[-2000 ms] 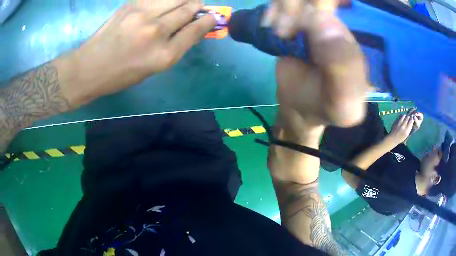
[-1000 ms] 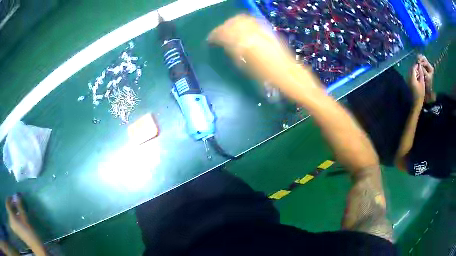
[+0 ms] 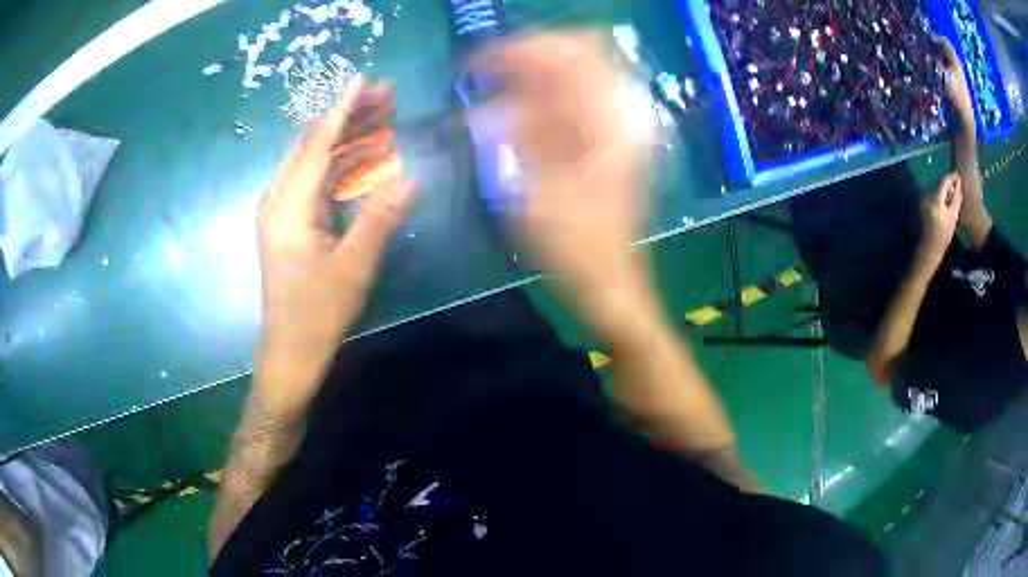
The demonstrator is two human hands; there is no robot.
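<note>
My left hand [image 3: 327, 209] is over the green bench with thumb and fingers around the orange holding fixture [image 3: 366, 166]; whether it grips the fixture is unclear. My right hand [image 3: 564, 135] is badly blurred and lies over the electric screwdriver, whose blue body [image 3: 492, 158] shows at the hand's left side. Whether the fingers are closed on it cannot be seen. A heap of thin silver-white screws [image 3: 319, 88] lies just beyond my left hand, with short whitish clips [image 3: 327, 16] behind it.
A blue parts bin [image 3: 738, 124] full of dark wired parts [image 3: 834, 73] stands at the right. A clear plastic bag [image 3: 51, 197] lies at the left. Small loose parts [image 3: 676, 90] lie near the bin. Another person [image 3: 958, 293] sits at the right. The bench edge runs diagonally before me.
My left hand has come into view at the orange fixture. My right hand has moved left from near the bin to the screwdriver. The view has shifted, so the bin appears lower and further right.
</note>
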